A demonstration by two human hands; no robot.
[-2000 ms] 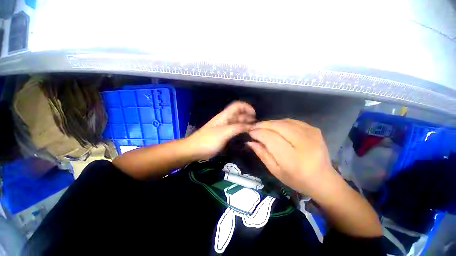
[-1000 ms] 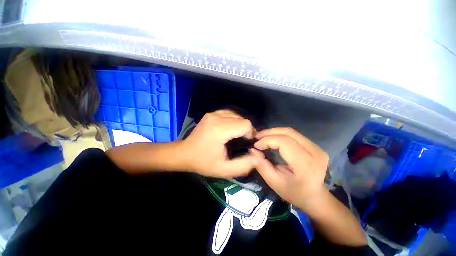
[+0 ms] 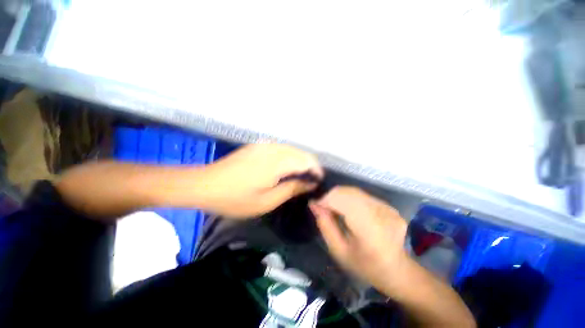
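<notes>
My left hand [image 3: 263, 179] is at the table's front edge, its fingers closed around a black fabric piece [image 3: 304, 180]. My right hand [image 3: 362, 234] is just right of it, with thumb and fingertips pinched close to the same dark piece. The piece is hard to separate from the dark lap and shirt below, and the fingers hide most of it. The picture is blurred, so whether the right fingertips grip the fabric is not clear.
The white table [image 3: 288, 70] has a ruler-marked edge. Blurred dark scissors [image 3: 557, 157] lie at its right. Below are a blue crate [image 3: 168, 146] and brown stacked pieces [image 3: 29, 138] at left, a white curved sheet [image 3: 146, 246], and a blue crate [image 3: 507, 246] with a dark clump [image 3: 507, 295] at right.
The view has turned and tilted, bringing the scissors into sight at right. My left hand has risen to the table edge. My right hand has moved slightly lower and stays beside it.
</notes>
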